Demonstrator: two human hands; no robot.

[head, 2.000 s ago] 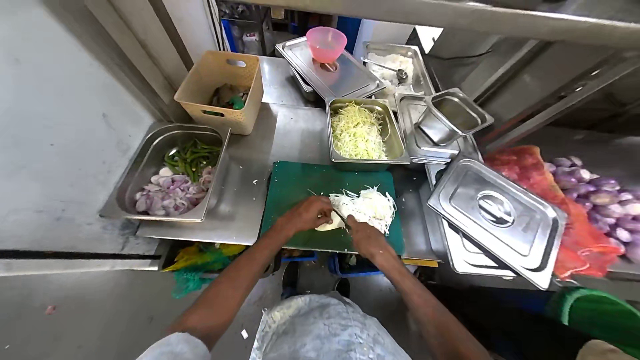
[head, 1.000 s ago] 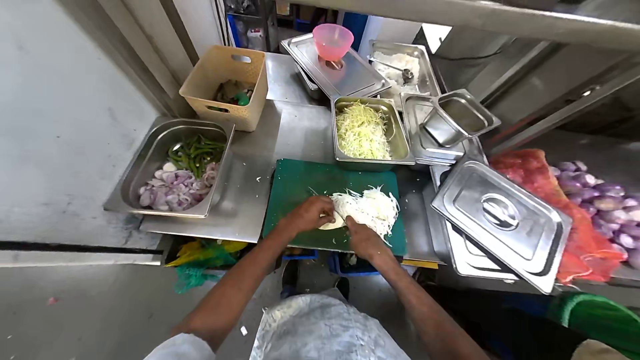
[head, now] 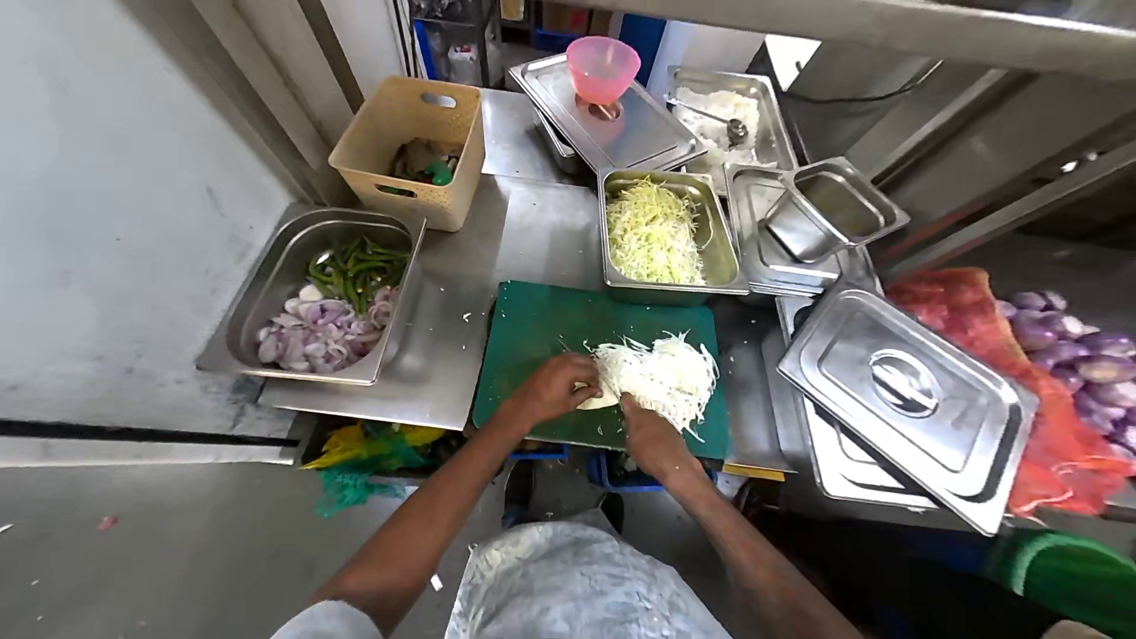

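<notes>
On the green cutting board, my left hand has bent fingers pressed on a pale piece of cabbage. My right hand is closed just right of it, around what seems to be a knife handle; the knife itself is mostly hidden by the fingers and shreds. A heap of white shredded cabbage lies beside and beyond my right hand. Behind the board stands a steel pan of yellow-green shredded cabbage.
At left, a steel pan holds sliced onions and green chillies, below a beige plastic basket. Steel lids overhang the right side near a red mesh sack and onions. A pink bowl sits on another lid.
The view has shifted slightly. Both hands stay close together at the cabbage piece, with no other plain change.
</notes>
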